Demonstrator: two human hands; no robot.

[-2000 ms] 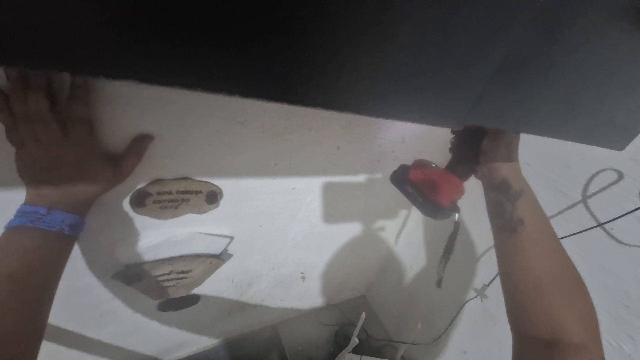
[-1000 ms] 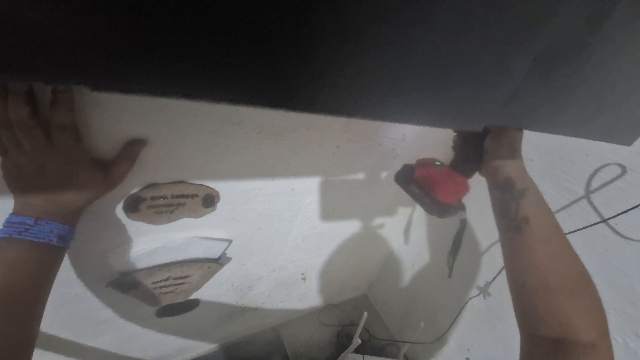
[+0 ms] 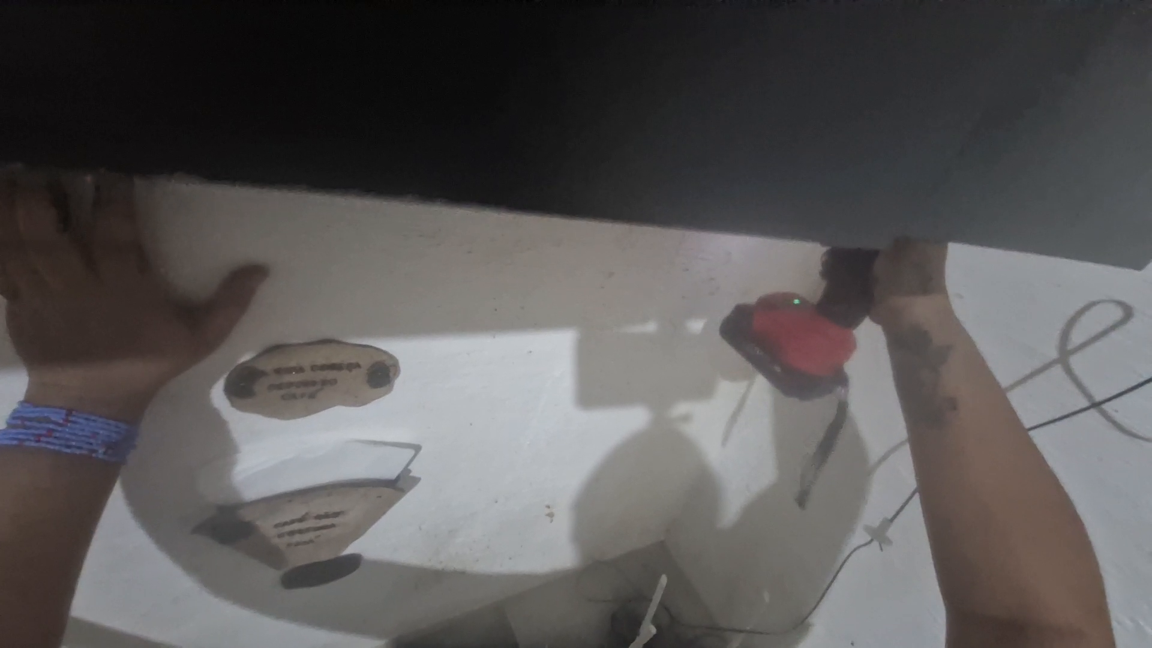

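My left hand [image 3: 108, 288] lies spread on the white surface [image 3: 486, 432], its fingertips at the lower edge of a large dark panel [image 3: 576, 108]. On that wrist is a blue beaded bracelet [image 3: 67, 430]. At the right, my right hand [image 3: 909, 274] is closed around the dark handle [image 3: 848, 286] of a red and black power tool [image 3: 803, 340], just below the panel's edge; its fingers are partly hidden. The tool shows a small green light, and a dark strap hangs beneath it. What the tool's far end touches cannot be told.
Two small plaques with writing, one oval [image 3: 310, 380] and one wedge-shaped [image 3: 310, 522], are on the white surface below my left hand. A thin dark cable [image 3: 832, 576] runs along the lower right, with a white clip [image 3: 877, 533] on it. Shadows fall across the surface.
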